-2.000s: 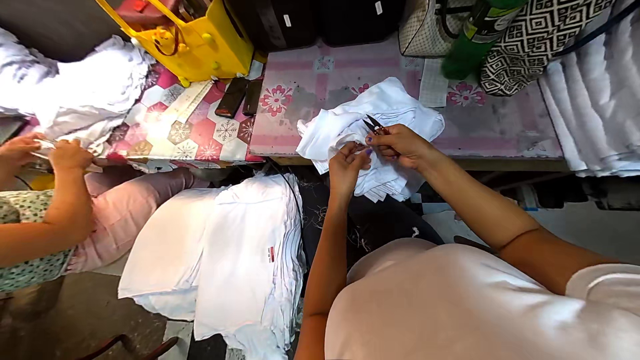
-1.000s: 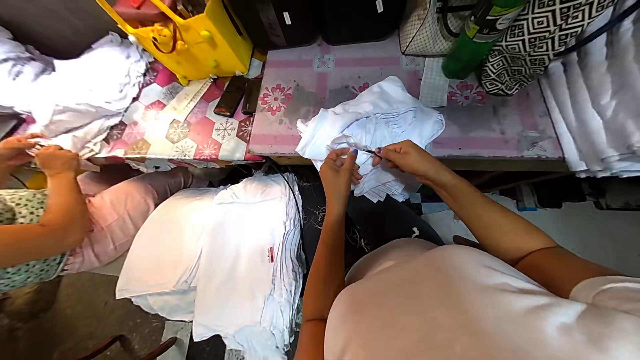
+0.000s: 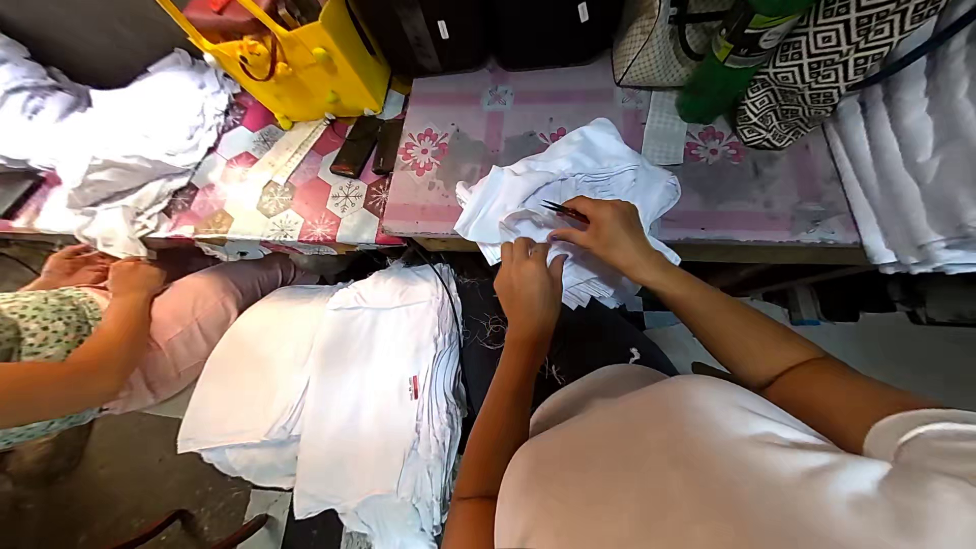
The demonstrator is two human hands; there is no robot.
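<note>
A heap of white fabric pieces [image 3: 602,168] lies at the front edge of the pink flowered table [image 3: 473,114]. My left hand [image 3: 528,286] pinches the near fold of that fabric. In my right hand [image 3: 606,232] is a small dark pair of thread snips [image 3: 566,211], its pointed blades facing left above the cloth; the thumb reaches down to the fabric beside my left fingers. To the left of my legs hangs a thick stack of white garments [image 3: 366,381], the top one with a small red label.
Another person's hands [image 3: 114,274] hold white cloth [image 3: 145,152] at the left. A yellow bag [image 3: 320,69], dark phone-like objects [image 3: 356,146], a green bottle [image 3: 717,69] and a black-and-white patterned bag [image 3: 801,69] stand or lie on the tables. More folded white fabric [image 3: 907,152] hangs over the right edge.
The snips point up-left over the fabric again, as two seconds ago; one second ago they were lower, beside my left fingers. My left hand stays at the cloth's near edge.
</note>
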